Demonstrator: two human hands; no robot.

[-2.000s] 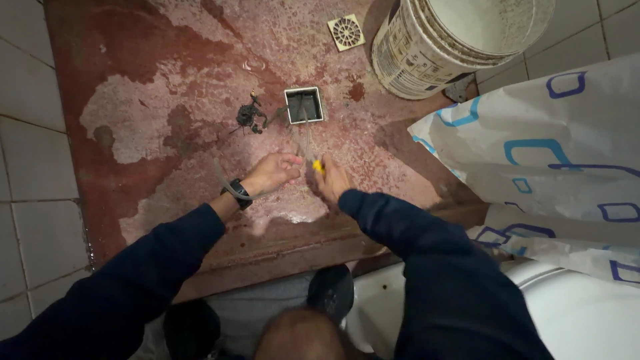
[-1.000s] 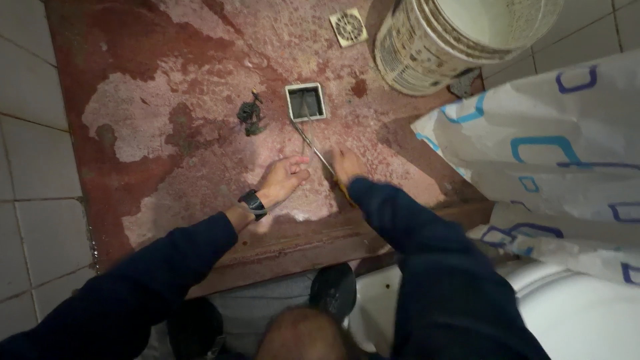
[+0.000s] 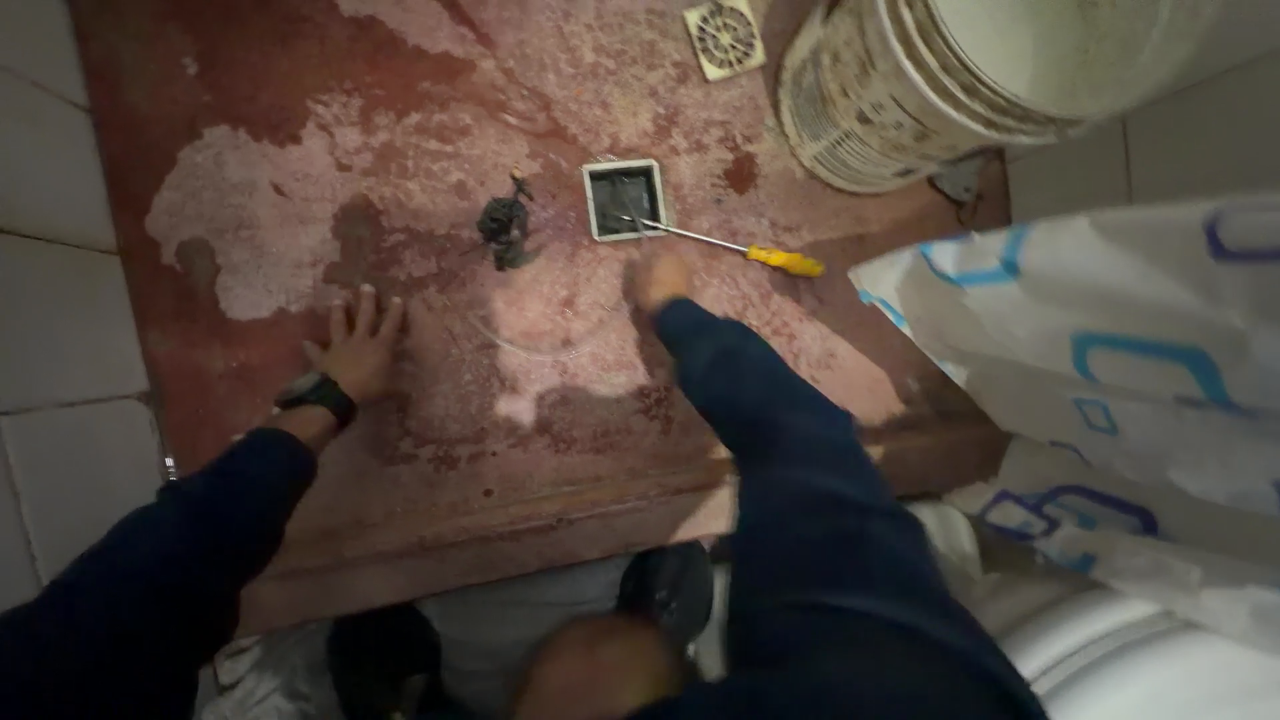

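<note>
My left hand (image 3: 362, 345), with a dark watch at the wrist, rests spread on the worn red floor and holds nothing. My right hand (image 3: 660, 280) is blurred just below the square floor drain opening (image 3: 590, 205); whether it holds anything is unclear. A screwdriver with a yellow handle (image 3: 785, 262) lies to the right of that hand, its shaft tip over the drain opening. A clump of dark, wet debris (image 3: 503, 228) sits left of the opening. A thin clear strand (image 3: 545, 355) curves over the floor between my hands.
A square drain grate (image 3: 724, 38) lies beyond the opening. A dirty white bucket (image 3: 860, 110) stands at the upper right. A patterned shower curtain (image 3: 1060, 290) hangs on the right, above a white rounded fixture (image 3: 1150, 670). A raised floor edge (image 3: 480, 530) runs near my feet.
The screwdriver has left my right hand and lies on the floor across the drain's edge. My left hand has moved left, away from the drain, and its fingers have spread.
</note>
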